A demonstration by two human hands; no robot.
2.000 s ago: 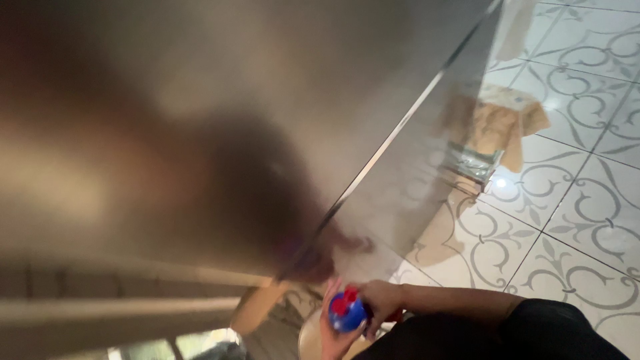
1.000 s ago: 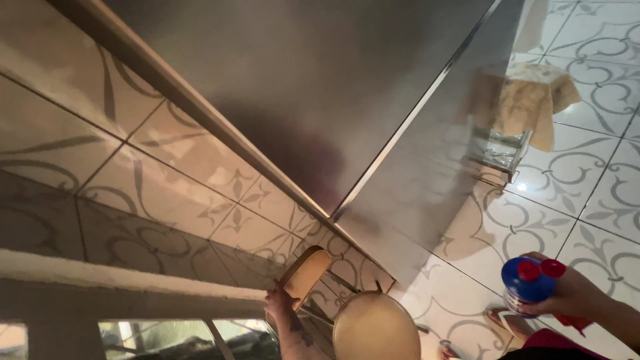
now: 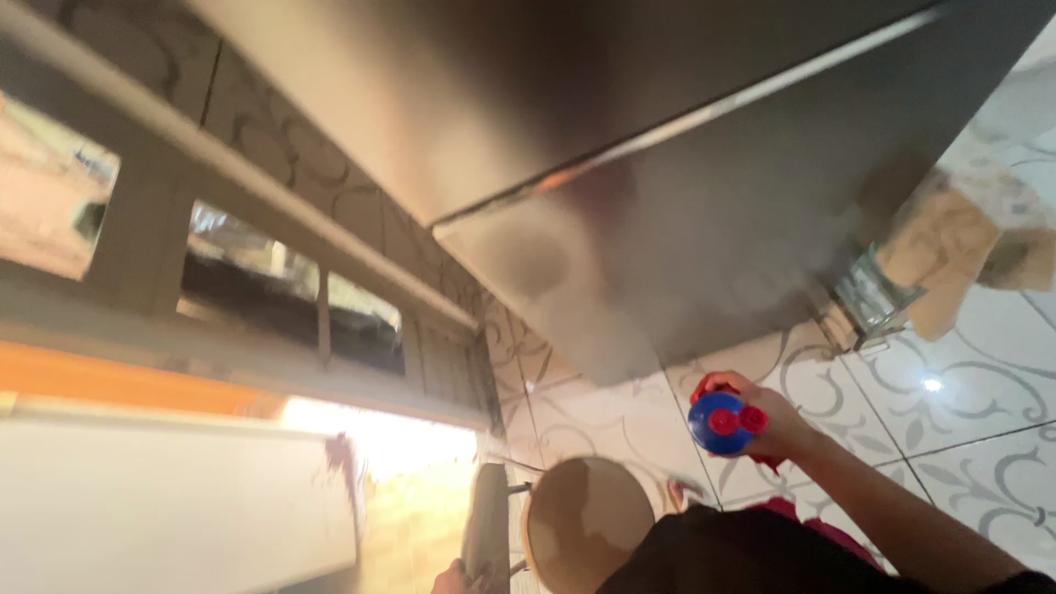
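My right hand is closed around a blue bottle with a red cap, seen from above, and some red material, perhaps cloth, shows beside the fingers. At the bottom edge, my left hand touches the backrest of a chair; only part of that hand is in view, and its fingers seem to lie on the backrest's edge. The round chair seat sits just right of the backrest. Above both hands a large smooth metallic panel with a bright edge fills much of the view.
Window openings line the wall at left, above a pale surface and a bright light. At right stands a glass-sided object beside brown cloth or paper. Patterned tiles cover the floor.
The two hands were together at the bottle two seconds ago; they are now apart, the left at the chair's backrest. The view has swung strongly.
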